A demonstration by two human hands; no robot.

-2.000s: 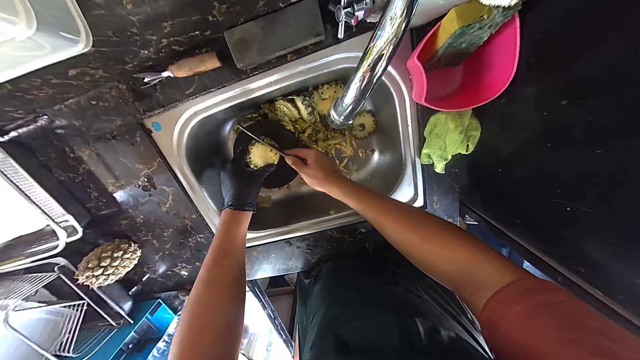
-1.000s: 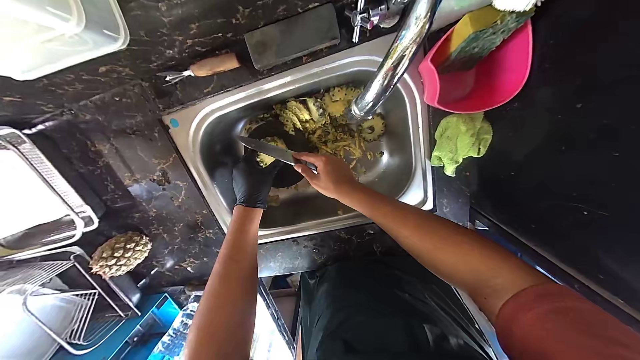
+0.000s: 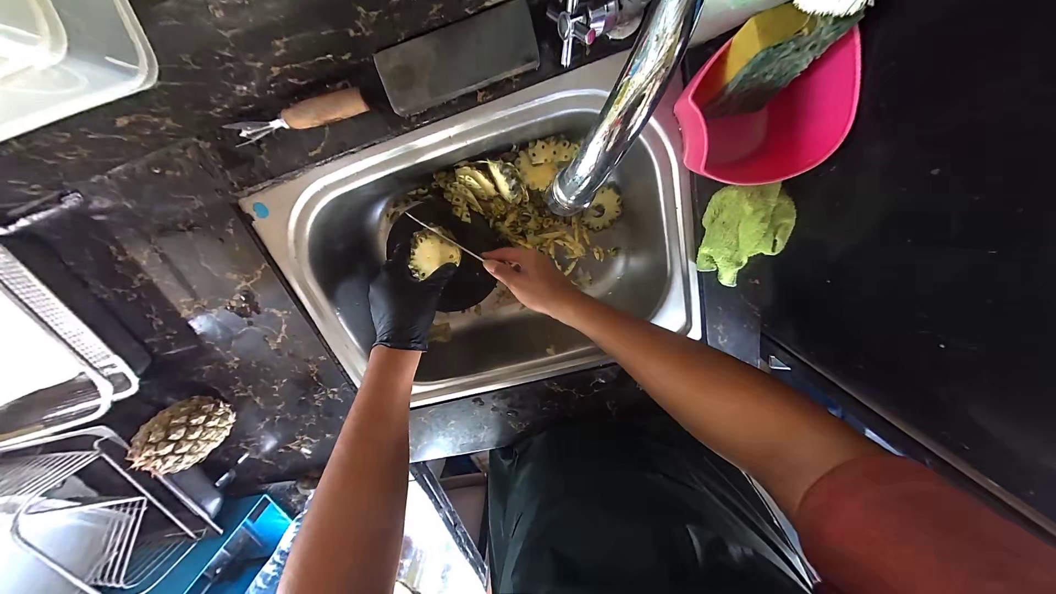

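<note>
My left hand (image 3: 406, 304), in a black glove, grips a peeled piece of pineapple (image 3: 432, 254) inside the steel sink (image 3: 569, 338). A knife (image 3: 445, 238) is in my bare right hand (image 3: 530, 279), its thin blade seen edge-on across the top of the fruit. Beneath both lies a dark round board or plate (image 3: 470, 285). Pineapple peel scraps (image 3: 549, 223) and cut pineapple slices (image 3: 602, 206) lie behind, in the upper part of the sink. The glove hides some of the fruit.
A chrome faucet spout (image 3: 627, 107) reaches over the sink. Around it are a whetstone-like grey block (image 3: 458, 56), a wooden-handled tool (image 3: 324, 108), a pink container (image 3: 771, 140) with sponges, a green cloth (image 3: 747, 229), a whole pineapple (image 3: 183, 435) and a wire dish rack (image 3: 107, 520).
The knife blade has turned from showing its flat side to lying edge-on above the fruit. The top of the pineapple piece now shows more. Both hands stay over the sink.
</note>
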